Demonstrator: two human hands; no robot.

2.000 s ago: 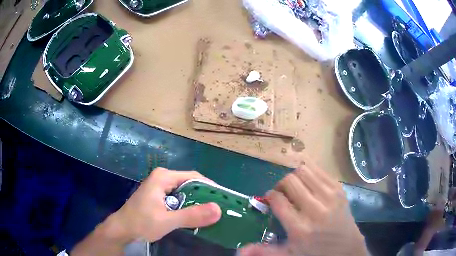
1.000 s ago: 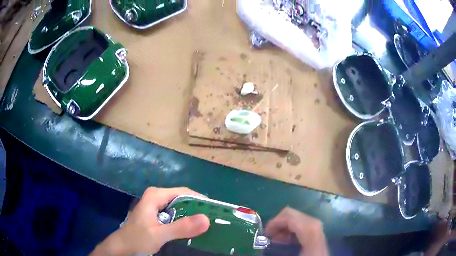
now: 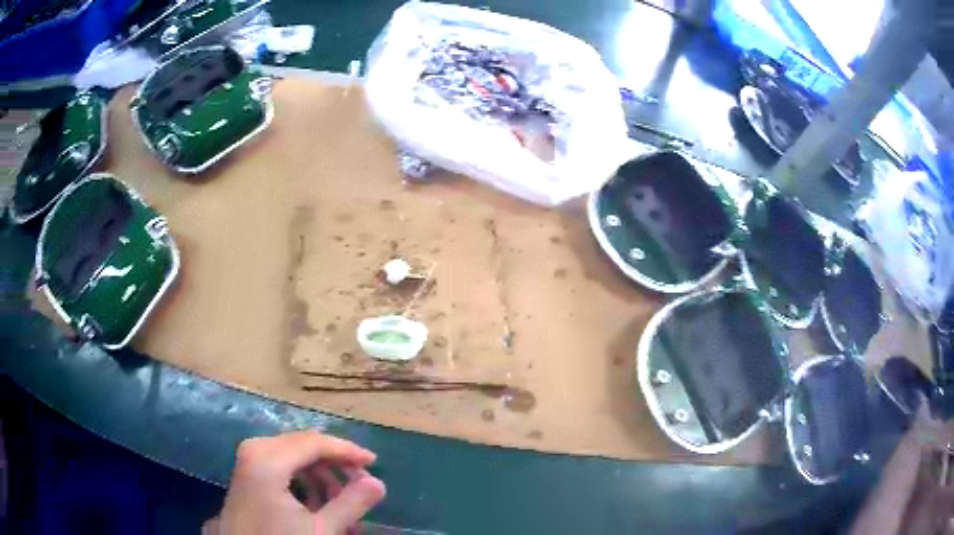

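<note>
My left hand (image 3: pixel 298 486) is at the bottom left, over the bench's front edge. Its fingers are curled, with a gap to the thumb, and nothing shows in it. My right hand is not in view. The small oval glue dish (image 3: pixel 392 338), holding pale green adhesive, sits on the stained cardboard pad (image 3: pixel 471 303). A white lump (image 3: pixel 396 272) lies just behind the dish. A green car body shell (image 3: pixel 120 261) stands at the left. An unfinished shell (image 3: pixel 717 366) lies at the right, dark hollow side showing.
An open plastic parts bag (image 3: pixel 387 84) with silver and red bits lies behind the pad. More green shells (image 3: pixel 209 125) stand at upper left. Several unfinished shells (image 3: pixel 664 214) crowd the right. A grey bar (image 3: pixel 868 94) crosses the upper right. A blurred arm-like shape (image 3: pixel 889 481) shows at lower right.
The view has swung right and up. The green shell with the red lamp piece is no longer seen in my left hand, which has opened. My right hand has left the picture.
</note>
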